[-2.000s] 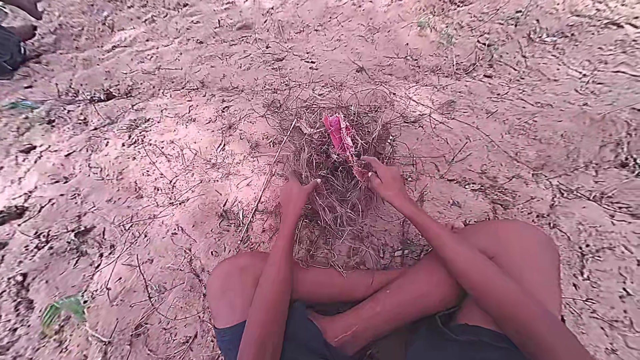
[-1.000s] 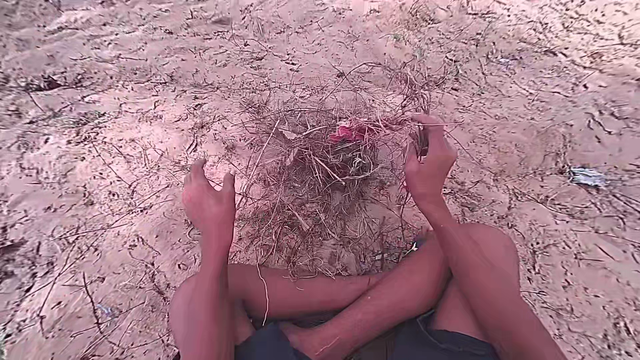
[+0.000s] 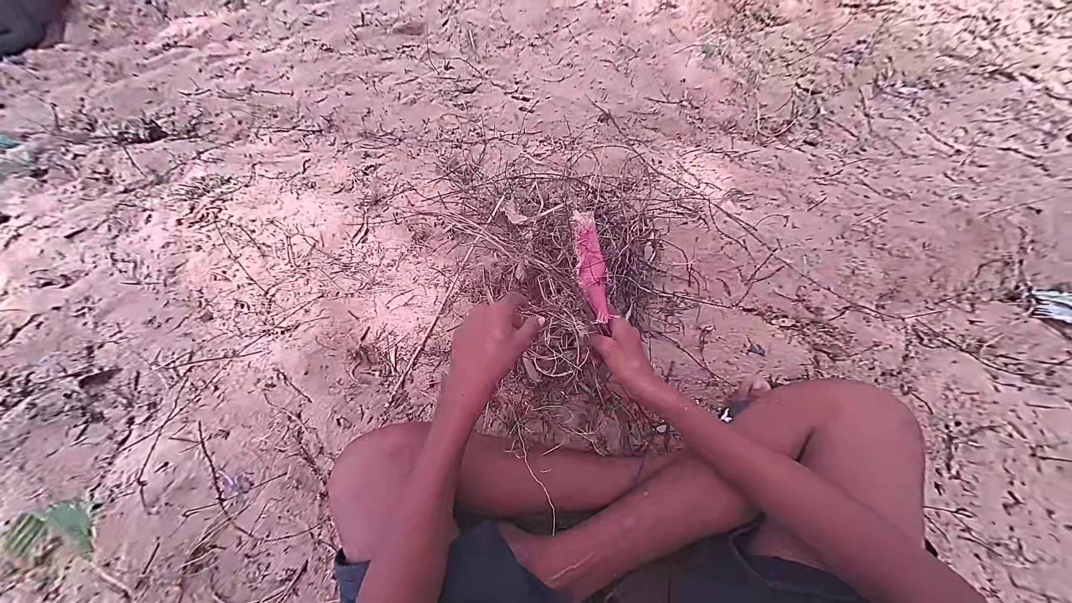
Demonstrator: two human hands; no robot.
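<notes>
A loose heap of dry grass, roots and thin twigs (image 3: 553,276) lies on the sandy ground in front of my crossed legs. My left hand (image 3: 496,335) is at the heap's near left side, its fingers curled against the dry strands; whether they grip any is unclear. On the near right side, my right hand (image 3: 621,347) pinches the lower end of a pink strip, which looks like cloth or plastic (image 3: 591,268). The strip stretches away from the fingers over the heap and has a paler, frayed far end. Some stalks cross over it.
Long thin twigs (image 3: 435,327) spread from the heap over the rough soil. A green leaf (image 3: 67,526) lies at the lower left, and a pale scrap (image 3: 1052,306) at the right edge. Part of something dark (image 3: 25,23) shows in the top left corner. My knees flank the near side.
My left hand was apart from the heap a second ago and is now at its edge. My right hand has come in from the right, and more of the pink strip shows.
</notes>
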